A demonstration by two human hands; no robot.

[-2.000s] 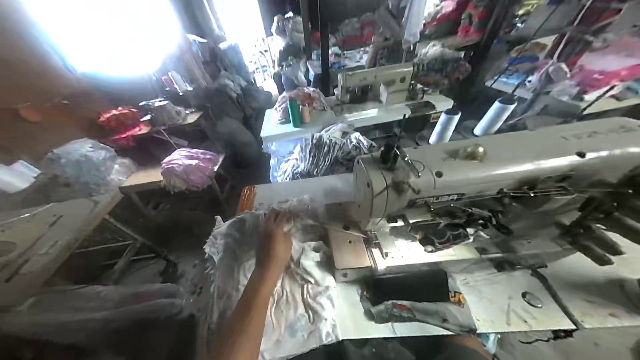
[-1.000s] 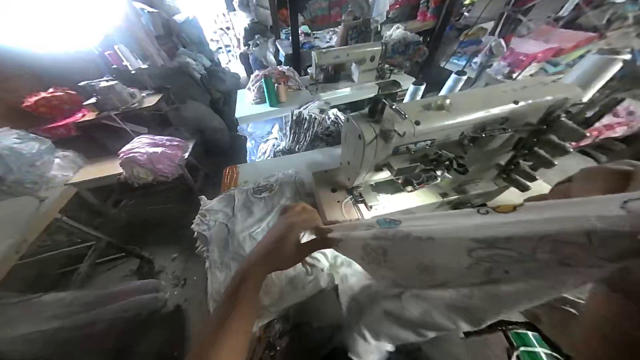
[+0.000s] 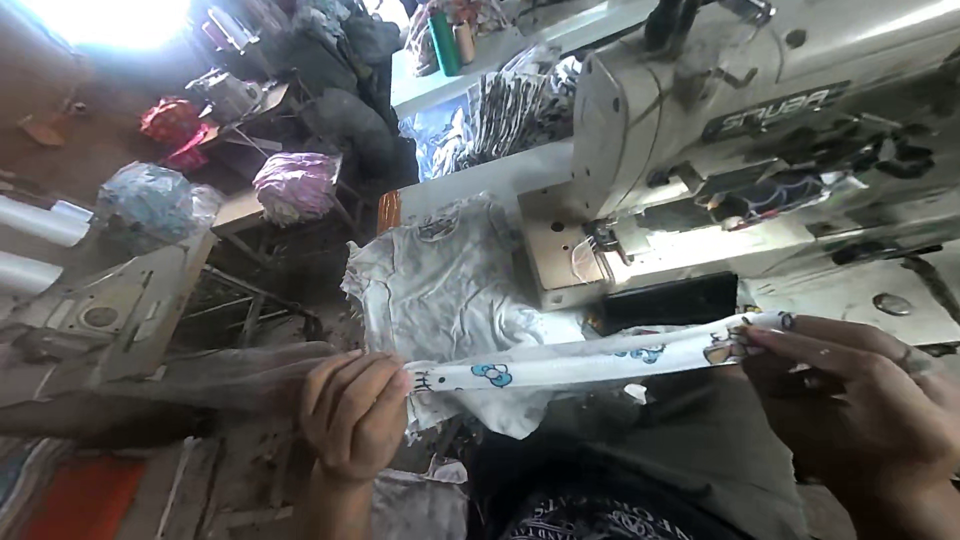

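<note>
A folded strip of white fabric with blue and brown printed figures [image 3: 562, 365] is stretched between my hands in front of my lap. My left hand [image 3: 356, 416] is closed on its left end, and my right hand [image 3: 847, 382] pinches the right end between thumb and fingers. Behind the strip, a pale grey garment with ruffled edges [image 3: 450, 292] lies over the near end of the sewing machine's bed. The industrial sewing machine [image 3: 637, 120] stands to the right, its needle area [image 3: 611, 244] lit by a lamp and touched by neither hand.
A dark pad [image 3: 671, 300] lies beside the machine bed. Behind are stacked folded fabric pieces [image 3: 506, 112] and a green thread cone [image 3: 444, 45]. To the left, a pink fabric bundle [image 3: 296, 187] and a pale blue one [image 3: 146, 199] rest near another machine table [image 3: 150, 292].
One second ago a wide white cloth spanned my hands towards the right; now a narrow folded strip is stretched between them, lower and nearer my lap. The view has moved closer to the machine.
</note>
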